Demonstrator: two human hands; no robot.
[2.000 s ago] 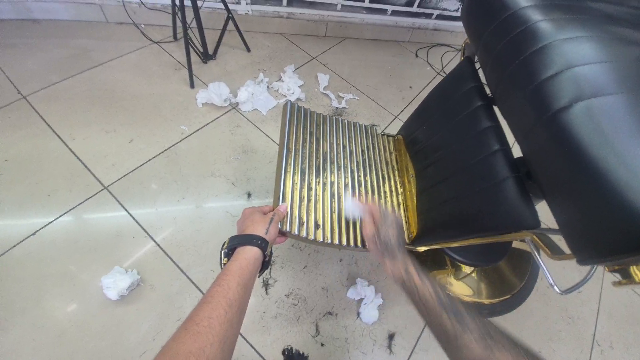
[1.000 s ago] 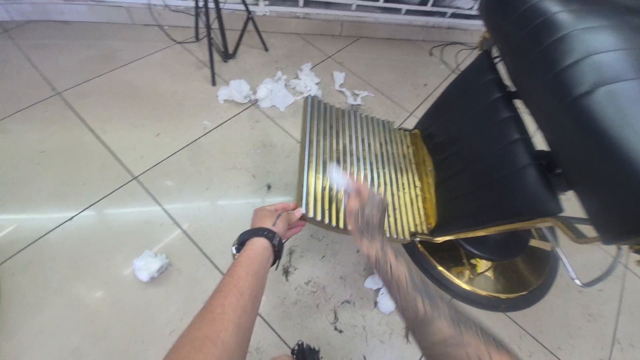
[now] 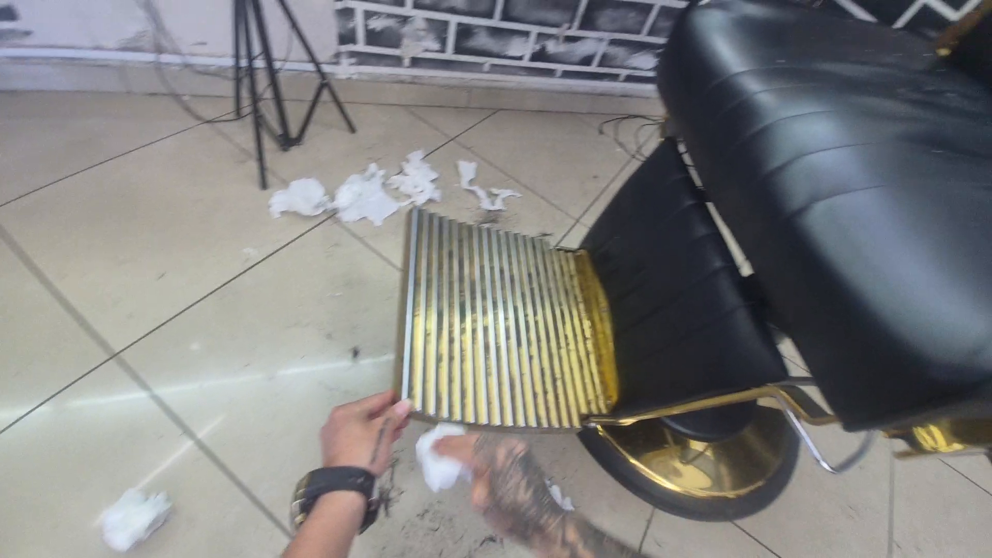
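Note:
My left hand [image 3: 363,432], with a black watch on its wrist, grips the near outer corner of a ribbed gold-coloured metal footrest [image 3: 496,325]. The footrest joins the black padded leg rest [image 3: 674,294] of a barber chair, and dark specks lie between its ribs. Just below the footrest's near edge, my right hand [image 3: 504,473] holds a crumpled white paper wad [image 3: 440,459] in its fingers. My right hand partly covers another white paper scrap [image 3: 559,496] on the floor behind it.
Crumpled white papers [image 3: 364,195] lie on the tiled floor beyond the footrest, and one paper ball [image 3: 135,518] is at lower left. A black tripod stand [image 3: 283,93] stands near the wall. At right are the chair's black seat [image 3: 845,186] and round gold base [image 3: 697,465]. Dark hair clippings dot the floor.
My right hand has moved with the white wad from over the footrest's ribs to below its near edge. My left hand stays at the outer corner.

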